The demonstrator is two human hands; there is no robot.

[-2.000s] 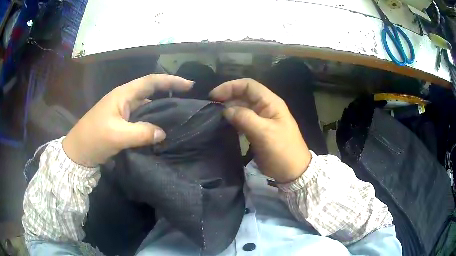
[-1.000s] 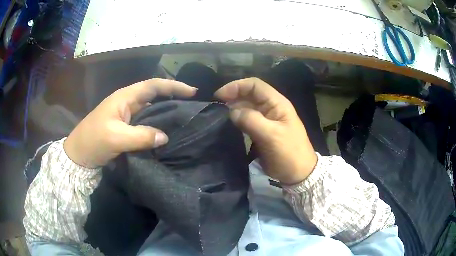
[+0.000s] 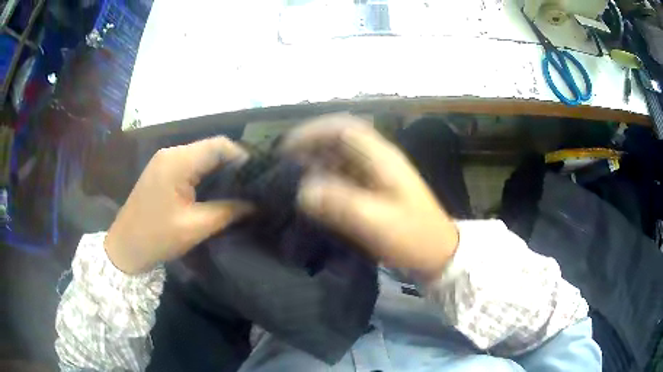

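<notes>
A dark garment piece hangs bunched between my hands over my lap, in front of the table edge. My left hand grips its upper left part between thumb and fingers. My right hand is motion-blurred and holds the upper right part, with its fingers bent over the cloth. The cloth between the fingertips is blurred, so its seam or edge cannot be made out.
The worn white table spans the top. Blue-handled scissors lie at its right, near a yellow-green handle. Dark garment pieces lie at the right of my lap, below a yellow-orange item. Blue material is at the far left.
The cloth between my hands has gone from spread to bunched. My right hand has moved a little left and is blurred. The view has shifted, showing more of the table.
</notes>
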